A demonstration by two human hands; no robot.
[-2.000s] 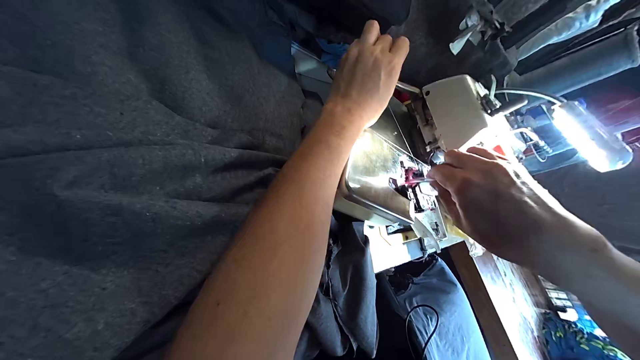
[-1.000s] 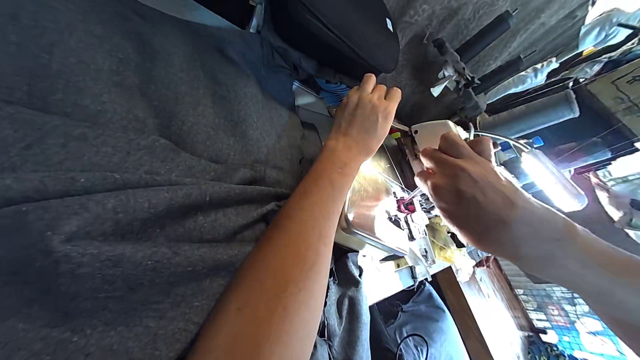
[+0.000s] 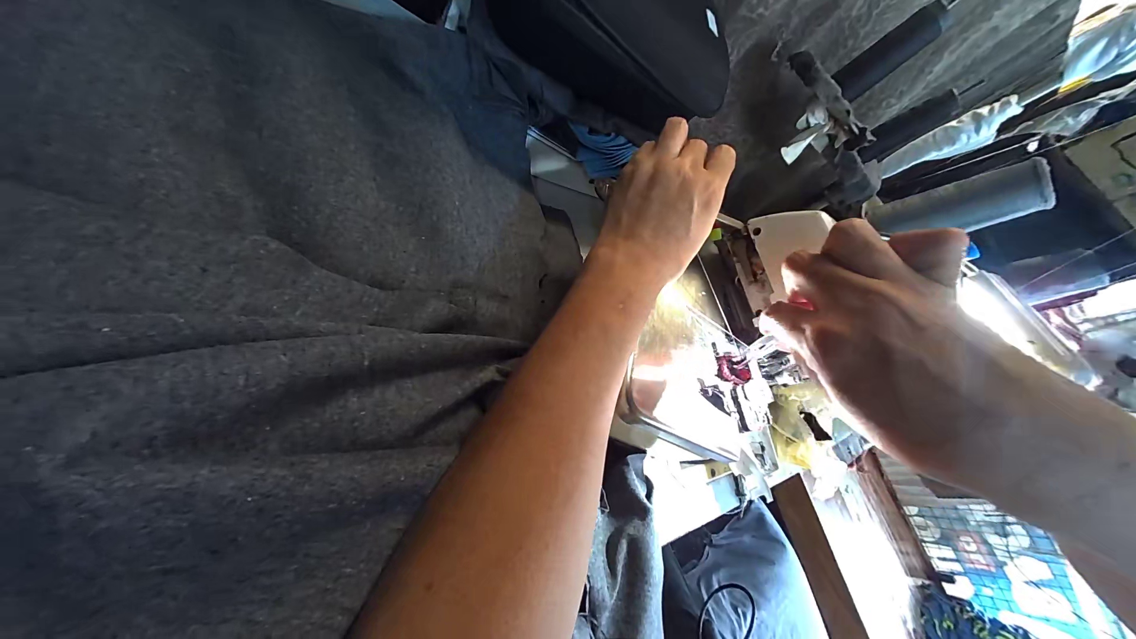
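Note:
My left hand point(image 3: 667, 200) reaches up over a sewing machine, back of the hand up and fingers curled; the fingertips are hidden, so any hold is unclear. Bunched blue cloth point(image 3: 603, 151) lies beside it. My right hand point(image 3: 879, 328) is at the white machine head point(image 3: 785, 238), its fingers bent together and their tips partly hidden. A slim, shiny piece shows below them, near a dark red part point(image 3: 733, 367) in the needle area; whether the fingers hold it is unclear. A pale thread crosses the bright metal machine bed point(image 3: 674, 355).
Dark grey cloth point(image 3: 266, 311) fills the left side. A black padded object point(image 3: 621, 53) is at the top. A bright lamp point(image 3: 1021, 319) is behind my right hand, with fabric rolls point(image 3: 967, 204) above. A wooden edge point(image 3: 816, 550) runs below the machine.
My right hand has moved up beside the machine head, covering more of it. My left hand stays over the same part of the machine. The view has shifted somewhat.

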